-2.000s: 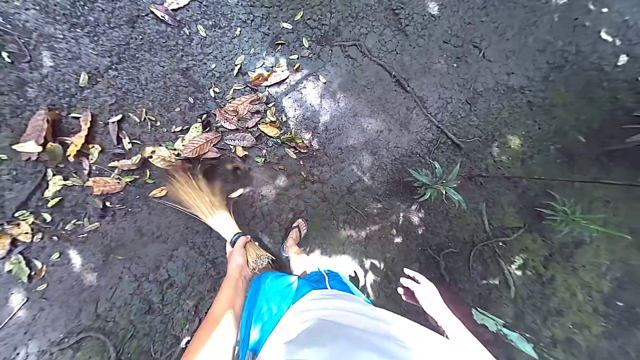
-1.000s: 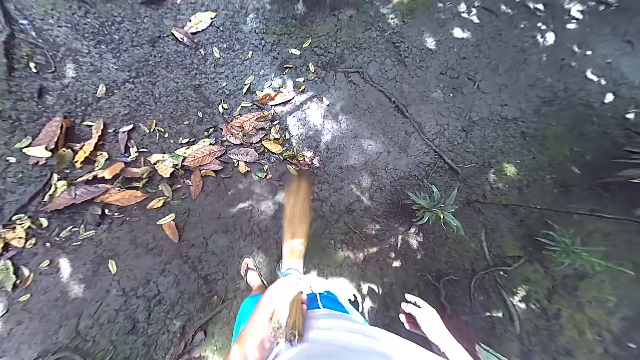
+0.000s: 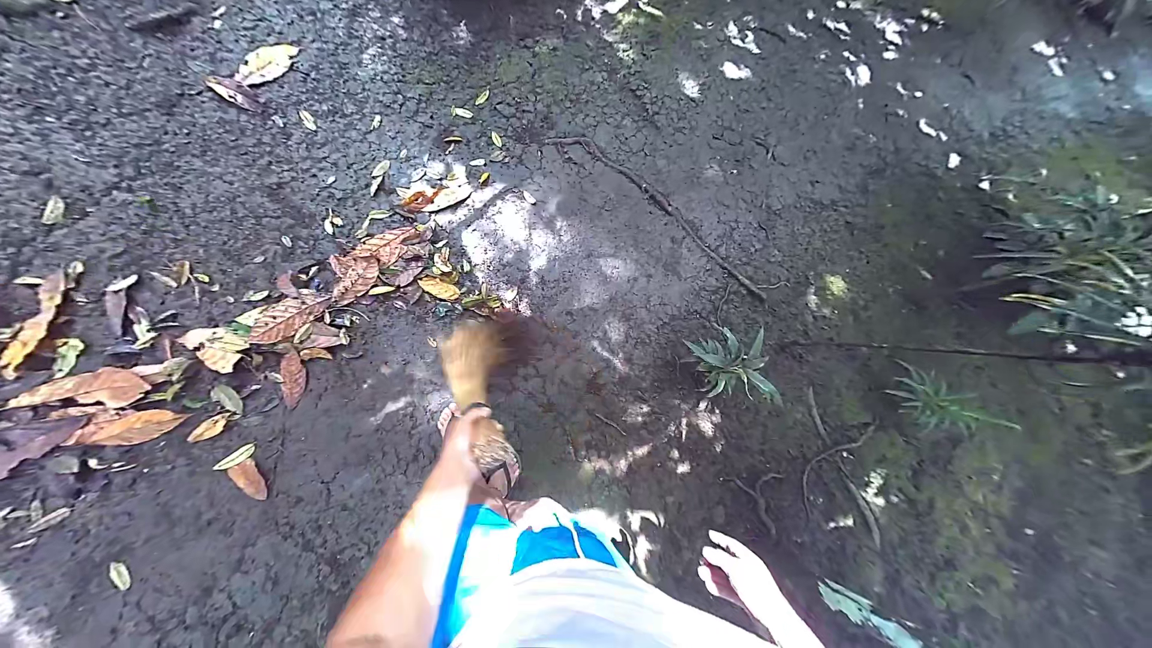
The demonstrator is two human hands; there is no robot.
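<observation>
My left hand (image 3: 470, 441) is closed round the bound upper part of a short broom of stiff straw-coloured bristles (image 3: 472, 360), held low in front of my body. Its bristle end is blurred and lies just below a pile of brown and yellow dry leaves (image 3: 360, 270). The cut ends of the bundle stick out below my fist, over my sandalled foot (image 3: 499, 468). My right hand (image 3: 733, 567) hangs at the lower right with nothing in it, its fingers loosely bent and apart.
Dark cracked soil (image 3: 630, 297) spreads all round. More dry leaves (image 3: 90, 396) lie at the left. A thin root (image 3: 666, 207) crosses the ground ahead. Small green plants (image 3: 733, 363) grow to the right, with a larger grassy clump (image 3: 1080, 261) at the right edge.
The broom was left of my body over the leaves two seconds ago, then swung right in front of me. It now points ahead beside the pile. More leaves show at the left. My right hand stays low.
</observation>
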